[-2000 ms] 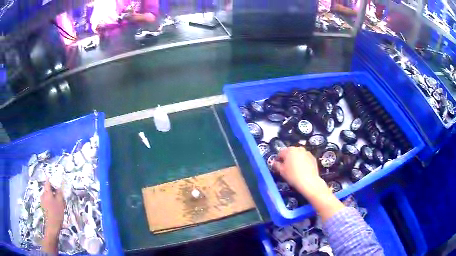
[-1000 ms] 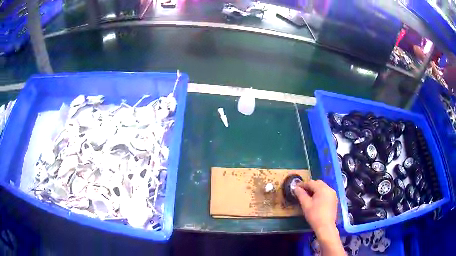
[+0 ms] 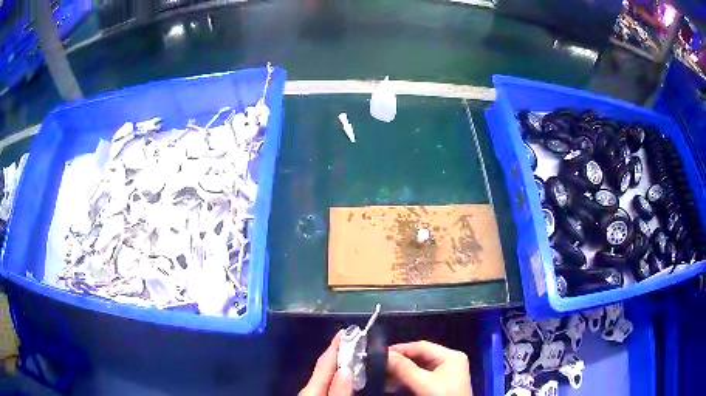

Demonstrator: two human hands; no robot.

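Note:
My left hand [image 3: 331, 379] holds a white plastic bracket [image 3: 352, 357] below the bench's front edge, at the bottom centre; a thin pale rod sticks up from the bracket. My right hand [image 3: 430, 371] holds a black-tyred wheel [image 3: 377, 357] upright against the right side of the bracket. Whether the wheel sits on an axle is hidden. The cardboard pad [image 3: 364, 251], with dark stains, lies on the bench above my hands. A small white knob or dab [image 3: 423, 234] is on it.
A blue tray [image 3: 267, 193] of white parts stands left, and a blue tray [image 3: 517, 193] of wheels right. A lower tray [image 3: 611, 367] holds sub-assemblies. A squeeze bottle [image 3: 383, 102] and a narrow white nozzle [image 3: 347, 127] are behind the cardboard.
My right hand has carried the wheel from the cardboard down to the bottom centre. My left hand has come into view there with a white bracket. The view has tilted down.

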